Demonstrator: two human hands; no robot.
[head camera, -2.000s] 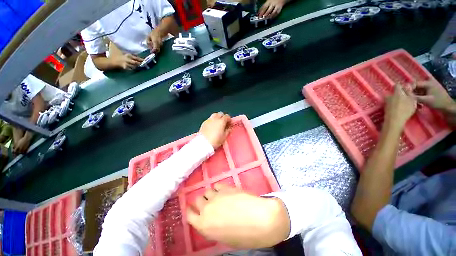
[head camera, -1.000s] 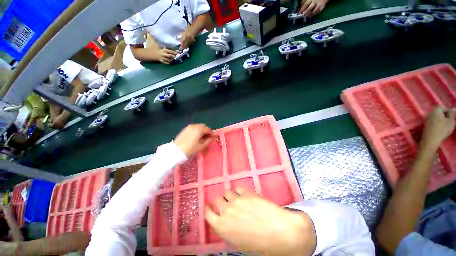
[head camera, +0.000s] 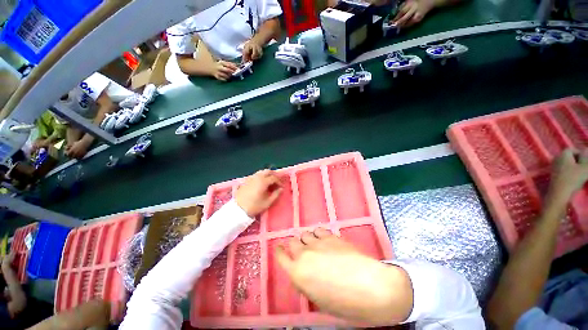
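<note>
The pink foam tray (head camera: 327, 224) lies in front of me, with two rows of pockets. Small silvery metal parts (head camera: 245, 274) lie loose in its lower left pockets; a few are in the upper right pocket. My left hand (head camera: 259, 192) is at the upper row, fingers bent over the third pocket from the right. My right hand (head camera: 345, 274) is palm down over the lower row, fingers curled towards a middle pocket, a dark ring on one finger. The fingertips of both hands are too blurred or hidden to tell whether they hold a part.
Beyond the tray runs a green belt (head camera: 258, 145) with white-and-blue housings (head camera: 305, 95). A cardboard parts box (head camera: 173, 231) and neighbouring tray (head camera: 97, 258) are left. Bubble wrap (head camera: 438, 225) is right, then another tray (head camera: 509, 171) with a person's arm over it. People sit opposite.
My left hand has moved left along the upper row by about one pocket. My right hand stays over the lower row. The view has shifted left, and the housings have moved right along the belt.
</note>
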